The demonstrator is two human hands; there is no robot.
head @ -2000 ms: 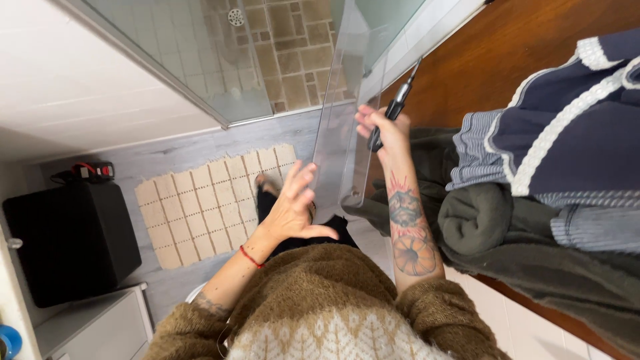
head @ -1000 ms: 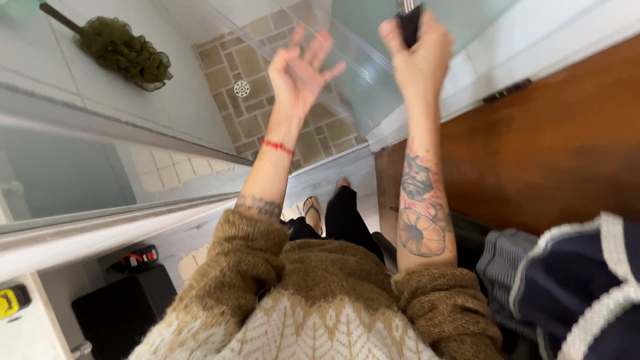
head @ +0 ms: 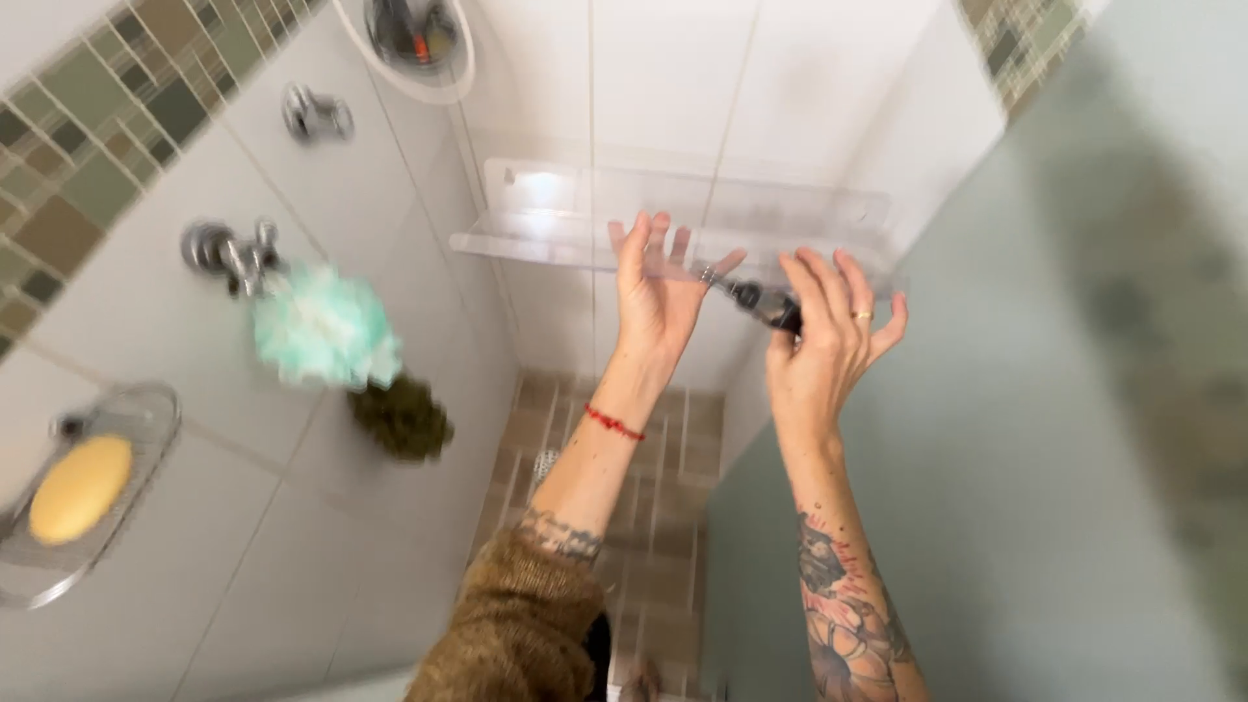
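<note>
A clear plastic shelf spans the space before the white tiled back wall. Palm up, my left hand supports its underside near the middle, and the fingers show through the plastic. My right hand is by the shelf's right part, with a black-handled screwdriver between thumb and palm. The tool's metal shank points left, close to my left fingers. Some right fingers are spread against or just in front of the shelf; blur hides the exact contact.
On the left wall are a mint bath pouf, a dark green pouf, chrome taps and a wire dish with yellow soap. An oval caddy hangs above. A frosted glass panel stands at right.
The view has moved into the shower. The clear shelf, upright between my hands two seconds ago, now lies crosswise at the back wall. My right hand still holds the tool.
</note>
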